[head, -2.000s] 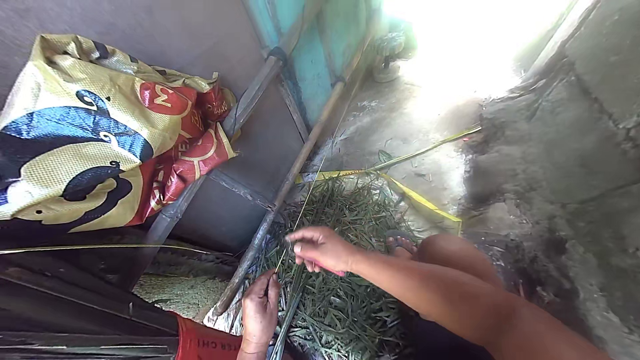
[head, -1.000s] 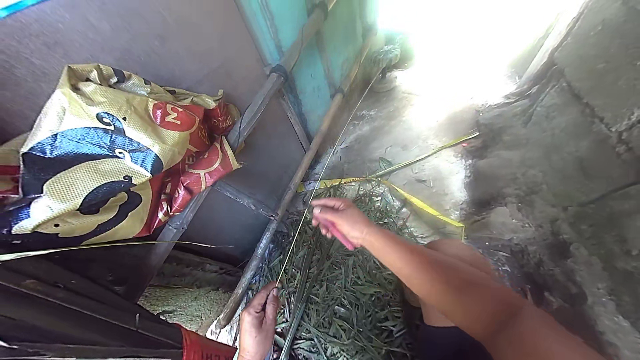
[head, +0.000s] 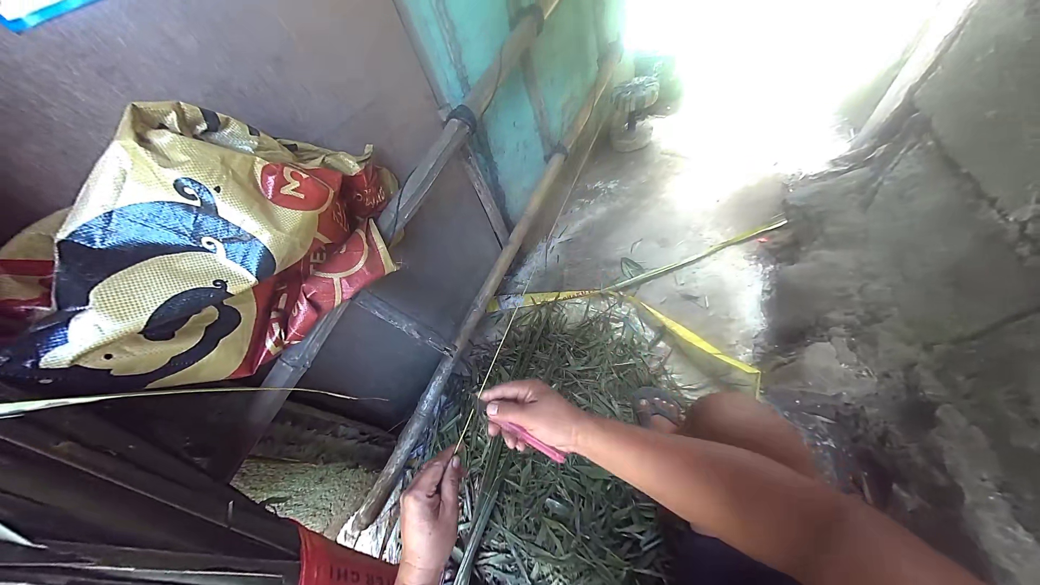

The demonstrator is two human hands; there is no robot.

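Observation:
My left hand (head: 432, 508), at the bottom centre, pinches the lower end of a thin pale strand (head: 497, 351) between thumb and fingers. The strand runs up and away toward the bright floor. Just above and to the right, my right hand (head: 528, 416) is closed on a pink-handled tool (head: 532, 441), its fingertips at the strand; the tool's working end is hidden. Beneath both hands lies a heap of narrow green leaf trimmings (head: 569, 357), with long green strips (head: 485, 508) beside my left hand.
A printed woven sack (head: 171, 268) leans at the left by bamboo poles (head: 487, 301). Yellow tape (head: 691, 337) crosses the heap's far edge. A red container (head: 333, 561) and dark slats stand lower left. A rough concrete wall (head: 975, 268) rises at the right.
My right hand was farther along the strand, away from my left hand, one second ago; it is now nearer to the left hand. The left hand still holds the strand.

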